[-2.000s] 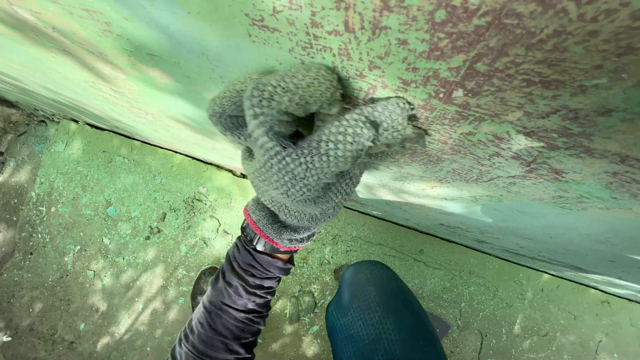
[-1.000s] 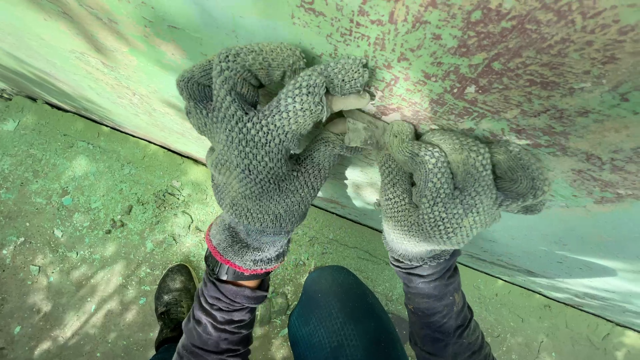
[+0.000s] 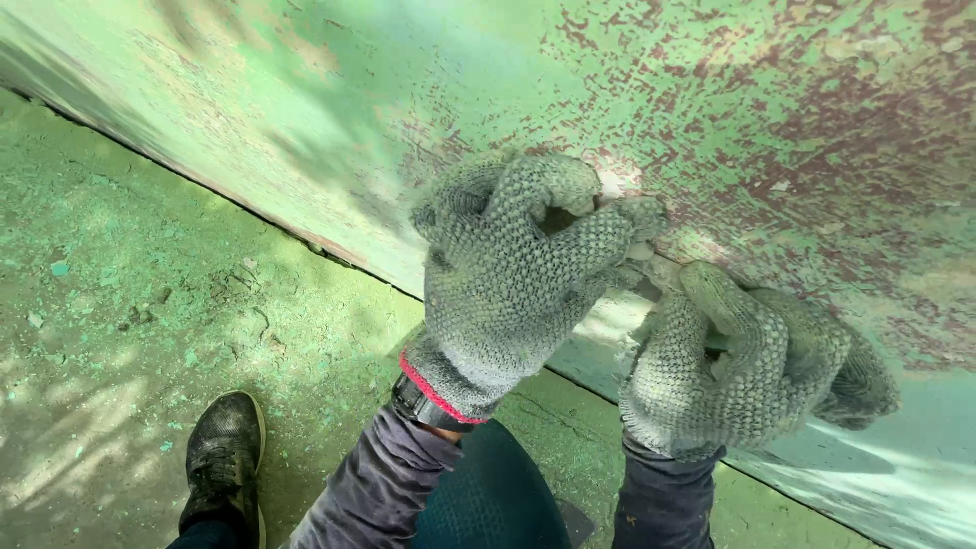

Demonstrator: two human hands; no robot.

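My left hand [image 3: 526, 267], in a grey knitted glove with a red cuff edge, is in front of a wall [image 3: 732, 130] with worn green and reddish-brown paint. Its thumb and forefinger are bent, and the fingertips meet a small pale, thin piece [image 3: 657, 268] of unclear kind. My right hand [image 3: 740, 362], gloved alike, pinches the right side of that same piece. The two hands are close together at the piece. Whether anything else is inside the curled fingers cannot be told.
The green-dusted concrete floor [image 3: 152, 305] carries paint flakes and crumbs, and a dark gap runs where it meets the wall. A dark shoe [image 3: 225, 457] stands at lower left, and a knee in teal cloth [image 3: 488, 496] is between the forearms.
Two seconds ago only my left hand was in view, at the wall; my right hand has since come in from the right and met it at the pale piece.
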